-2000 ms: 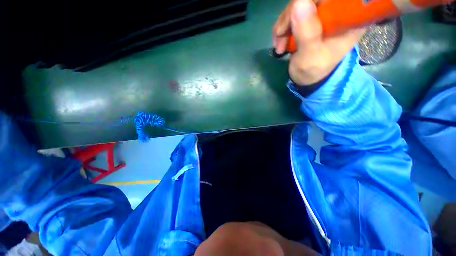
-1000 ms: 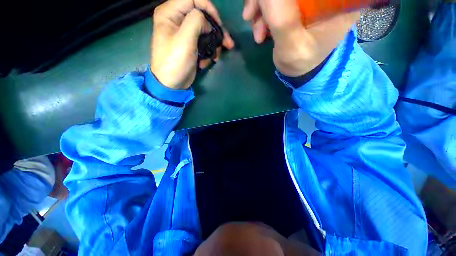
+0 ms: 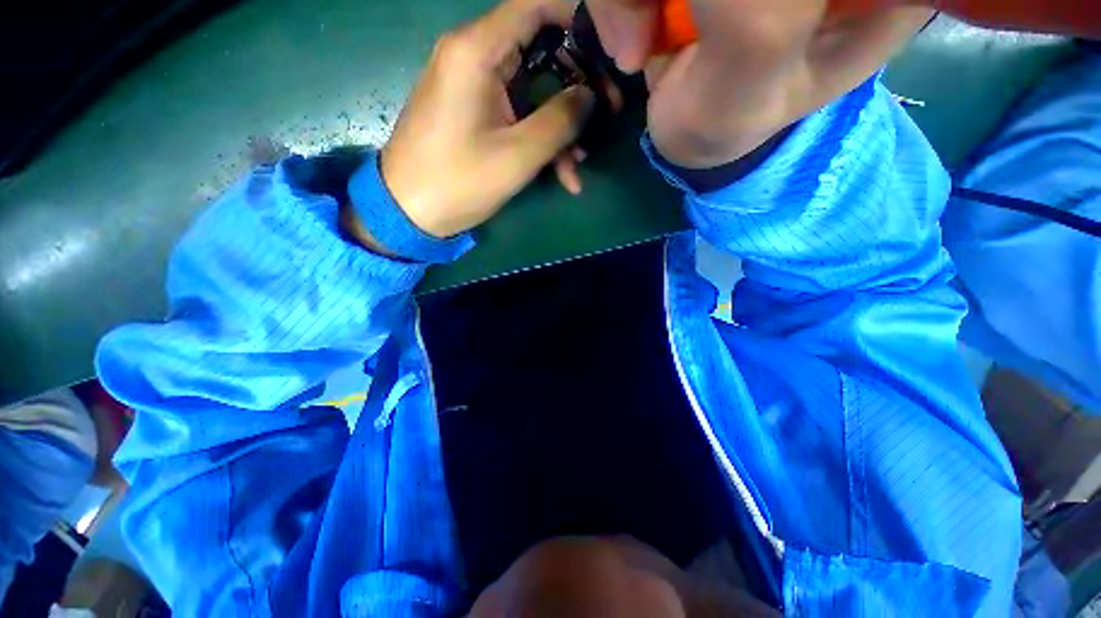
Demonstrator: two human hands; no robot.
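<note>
My left hand (image 3: 477, 127), with a blue band at the wrist, is shut on a small black module (image 3: 543, 75) with shiny bits, near the top of the view. My right hand (image 3: 749, 85) is shut on an orange electric screwdriver (image 3: 679, 24), partly cut off by the top edge. The screwdriver's dark nose points at the module. Whether the bit touches a screw is hidden by my fingers.
The green bench mat (image 3: 302, 97) curves across under my hands. Dark material (image 3: 73, 60) lies at the top left. A thin silvery tool (image 3: 906, 99) lies beside my right sleeve. Another person's blue sleeve (image 3: 1026, 229) with a black cord is at the right.
My left hand came into view from the left with the module and moved right, up to my right hand. The dish of screws has gone out of view. The screwdriver stays in my right hand.
</note>
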